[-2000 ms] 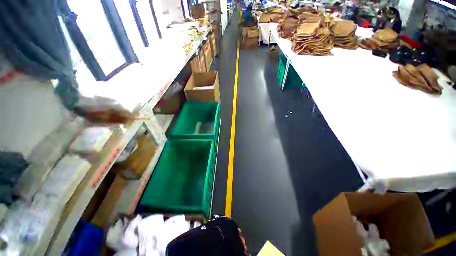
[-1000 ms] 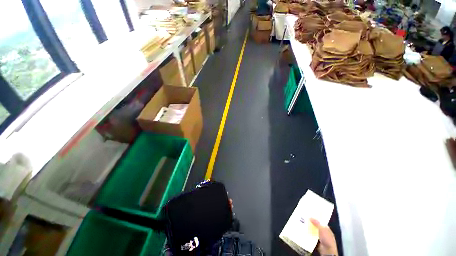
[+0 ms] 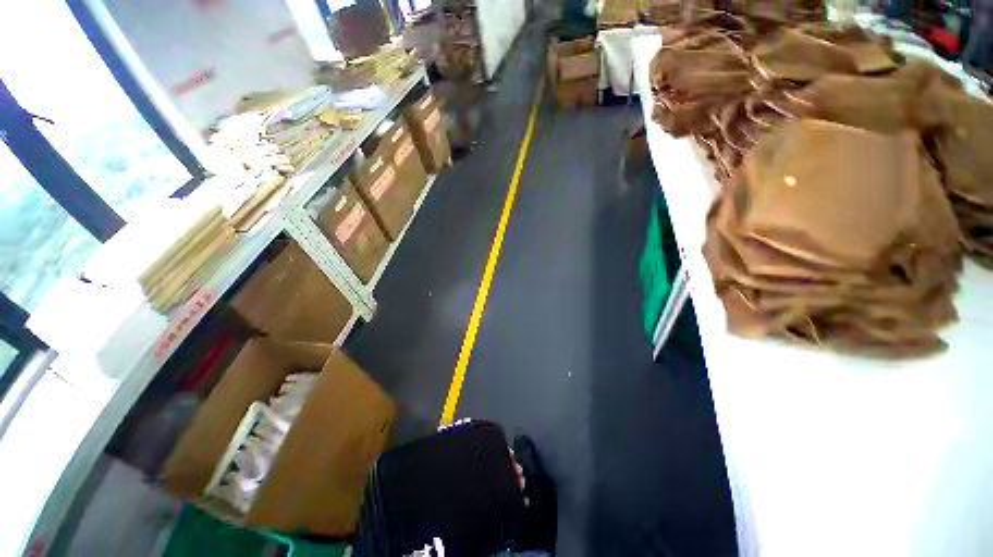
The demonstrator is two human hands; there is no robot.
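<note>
A black pouch (image 3: 441, 490) with a rounded outline is at the bottom centre, cut off by the lower edge. A small white mark shows near its bottom. My left hand (image 3: 522, 475) holds the pouch from beneath; only small parts of the fingers show at its right edge, and the rest is hidden behind it. My right hand is out of the picture.
A white-covered table (image 3: 838, 457) on the right bears heaps of brown bag pieces (image 3: 838, 207). At left are a shelf with tan sheets (image 3: 185, 256), an open carton (image 3: 327, 446) holding white items, and a green crate (image 3: 207, 539). A yellow line (image 3: 490, 272) runs along the dark floor.
The view has advanced along the aisle; the brown heaps and shelf papers look nearer. The pale card and my right hand, visible one second ago, are out of view. The pouch stays held.
</note>
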